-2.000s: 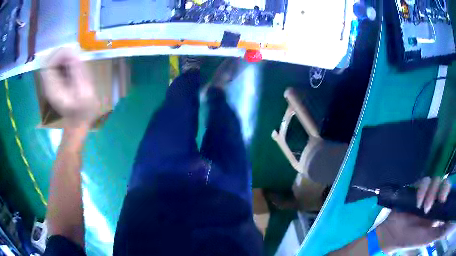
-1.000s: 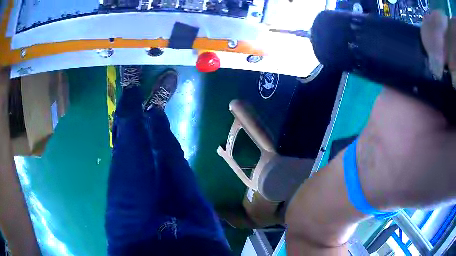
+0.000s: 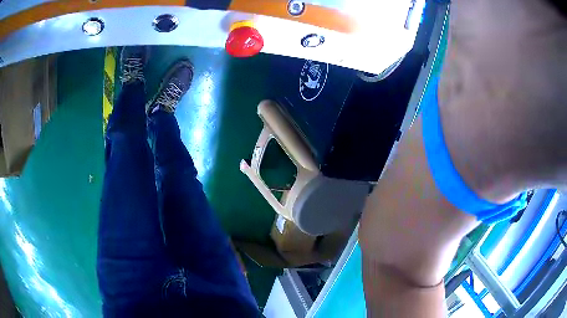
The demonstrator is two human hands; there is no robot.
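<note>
My right hand (image 3: 516, 87) is at the right, very large and cut off by the upper right edge. A bright blue wrist band (image 3: 452, 171) is around its wrist. The fingers and anything they hold are out of the picture or hidden, apart from a dark corner at the top right. My left hand is not in view. The white machine front with an orange edge (image 3: 140, 9) runs along the top; the work on it is outside the frame.
A red emergency stop button (image 3: 244, 41) sticks out from the machine edge. A beige chair (image 3: 329, 202) stands below right of it. Cardboard boxes (image 3: 23, 115) are on the green floor at left and below the chair. A bench edge (image 3: 336, 282) runs diagonally at right.
My right hand has moved up from the bench, and the black tool seen in it a second ago is out of view. The view has shifted; the laptop base and my left arm have left the picture.
</note>
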